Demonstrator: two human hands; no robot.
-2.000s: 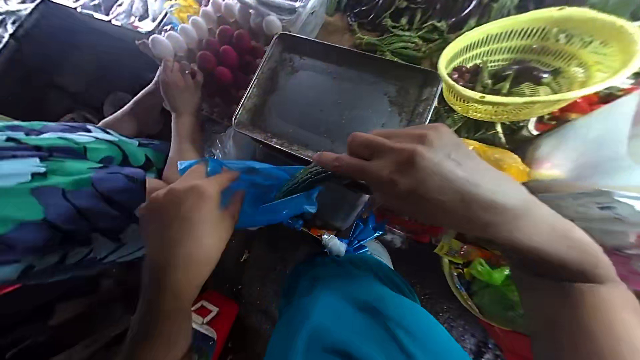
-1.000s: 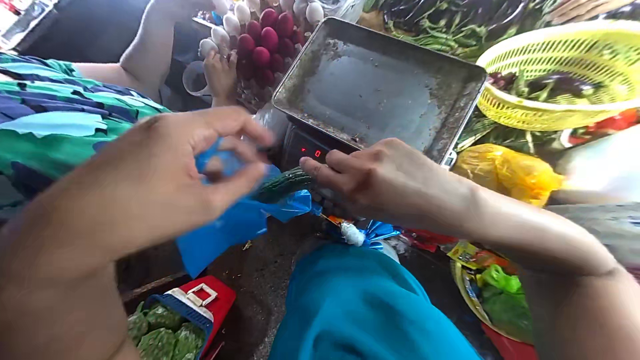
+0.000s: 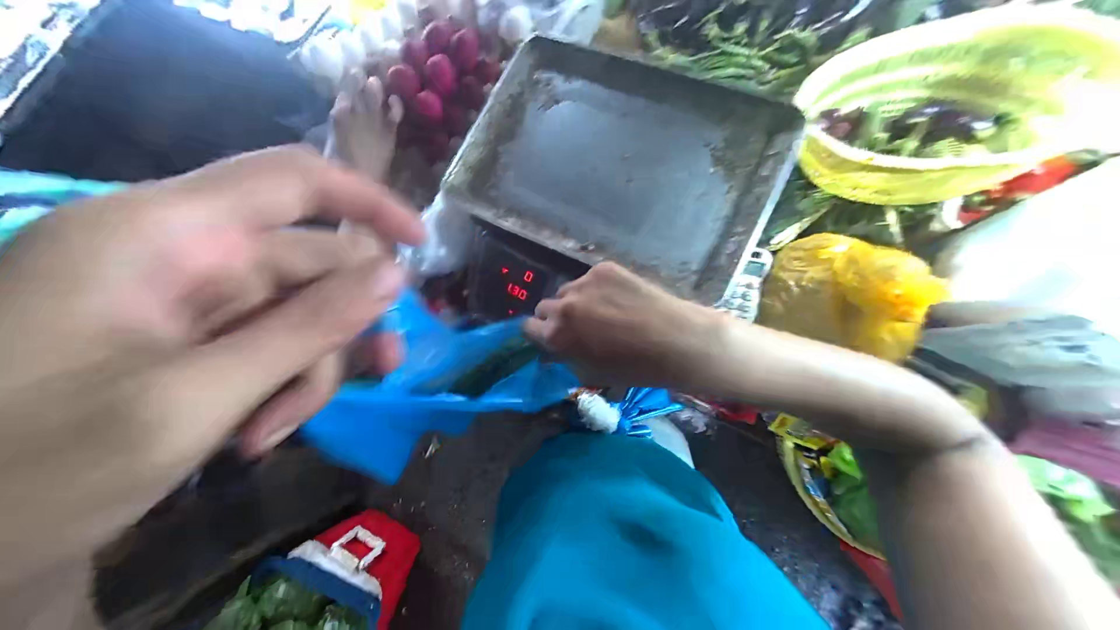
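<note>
My left hand [image 3: 262, 297], large and blurred at left, is over the left side of a thin blue plastic bag [image 3: 367, 429]; whether its fingers grip the bag cannot be told. My right hand [image 3: 604, 319] is closed at the bag's right edge, on the end of a long dark green vegetable [image 3: 494, 363]. The vegetable lies within the blue plastic, partly hidden by it. Just beyond my hands stands a digital scale with a worn metal pan [image 3: 621, 166] and a lit red display [image 3: 516, 289].
Another person's hand [image 3: 363, 122] is by white and dark pink eggs [image 3: 437, 74]. To the right are a yellow plastic basket [image 3: 875, 171] holding vegetables and a yellow plastic bag [image 3: 849, 293]. A red container [image 3: 394, 551] with wrapped green items stands at lower left.
Blue plastic now surrounds more of the vegetable, which showed more openly beside my right hand one second ago. The scale's display, hidden two seconds ago, is in view.
</note>
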